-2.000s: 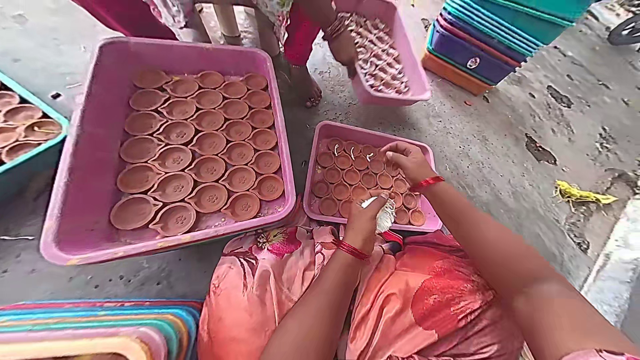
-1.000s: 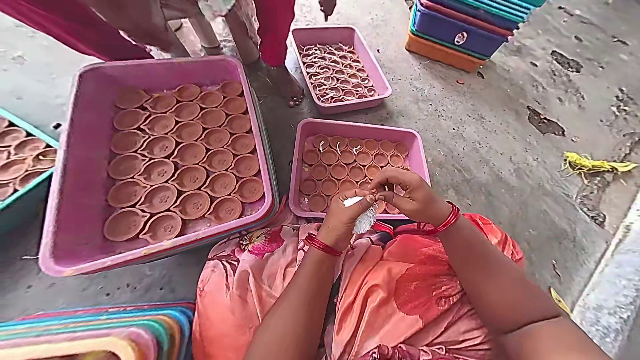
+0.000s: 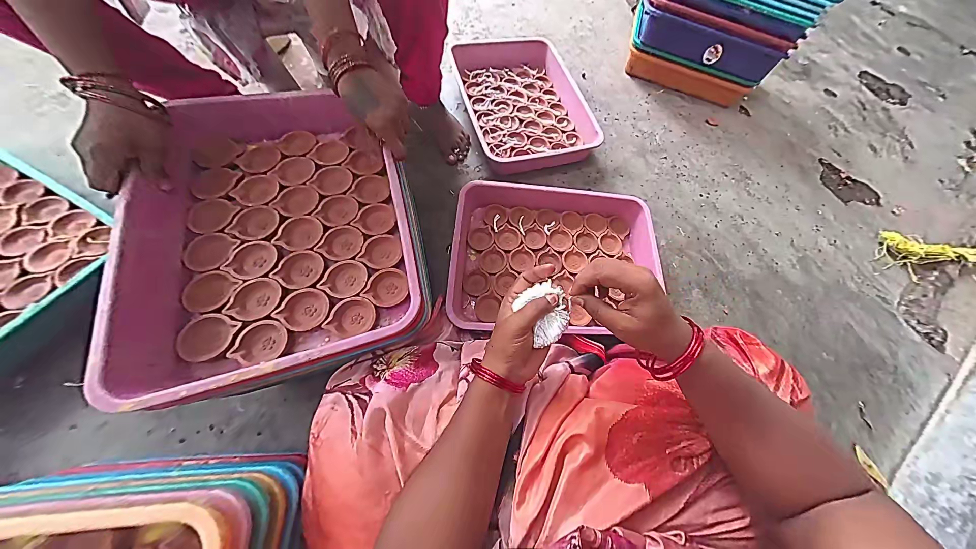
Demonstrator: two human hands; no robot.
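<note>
My left hand (image 3: 522,332) is closed around a bundle of white cotton wicks (image 3: 547,314). Close beside it on the right, my right hand (image 3: 629,305) has thumb and fingertips near the bundle's end; whether a wick is pinched there cannot be told. Both hands are above the near side of a small pink plastic tray (image 3: 648,229) of round clay lamps (image 3: 560,239). Several lamps in its far row hold a white wick (image 3: 522,223). Beyond it, another pink tray (image 3: 593,136) holds clay lamps with white wicks lying over them.
At left, another person's hands (image 3: 122,145) grip a large pink tray (image 3: 114,320) of clay lamps, stacked on other trays. A teal tray (image 3: 53,183) of lamps is at far left. Stacked trays stand at lower left (image 3: 263,488) and upper right (image 3: 694,53). Yellow fibre (image 3: 926,250) lies on the floor.
The other person's hands have come onto the large pink tray. Earlier, one was at the far small tray. My right hand has moved from over the lamps to beside the wick bundle.
</note>
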